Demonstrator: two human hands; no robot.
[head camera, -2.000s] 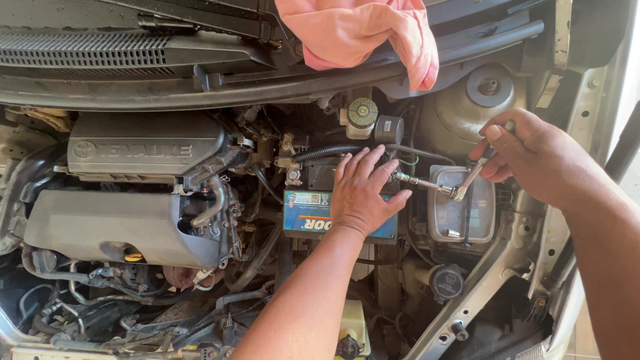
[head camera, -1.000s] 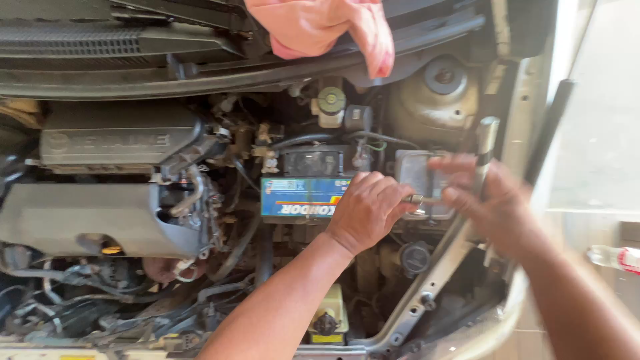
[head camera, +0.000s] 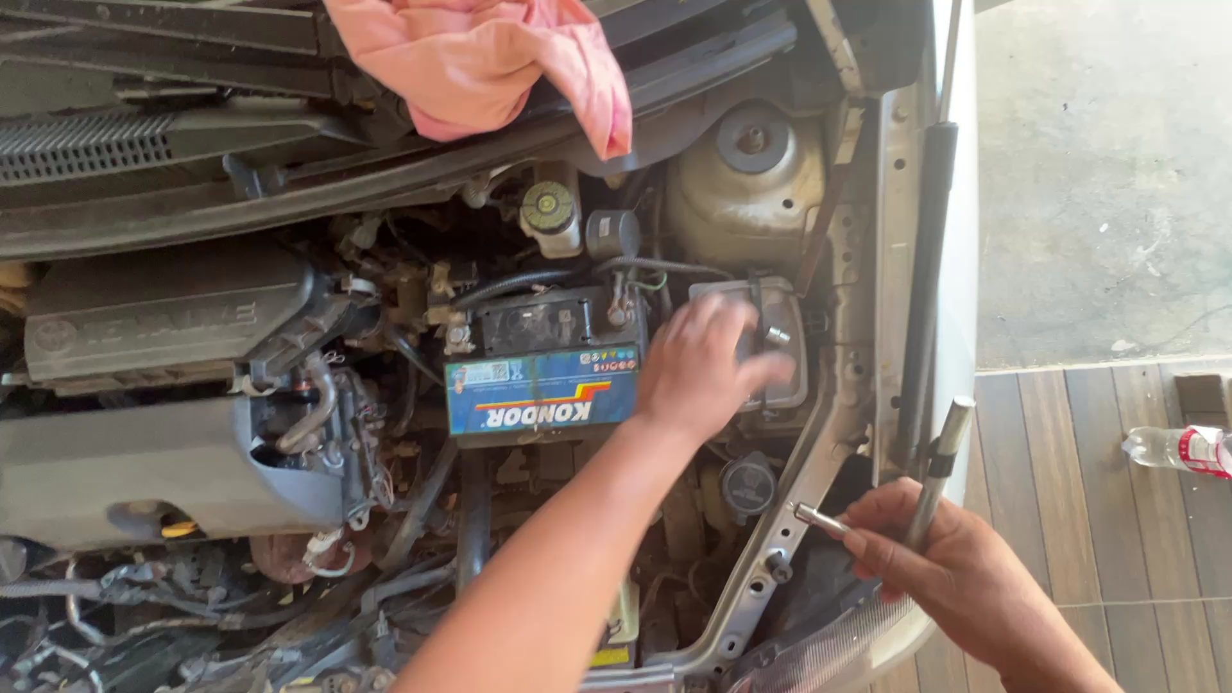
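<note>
My left hand, blurred, has its fingers spread over the lid of a clear-topped box beside the car battery. A small metal socket shows just beyond its fingers, on or above that lid. Low on the right, my right hand is closed around a metal tool handle that points upward. A thin metal extension bar also sticks out of its fingers, toward the fender rail. Battery terminal clamps sit at the battery's rear edge.
A pink cloth lies over the cowl edge. Behind the battery are a brake fluid reservoir cap and a strut tower. A hood gas strut runs along the right. The engine cover fills the left; a plastic bottle lies on the floor.
My left hand has moved off the battery top to the clear-lidded box and let go of the extension. My right hand, earlier over that box, has moved down and to the right with the tool.
</note>
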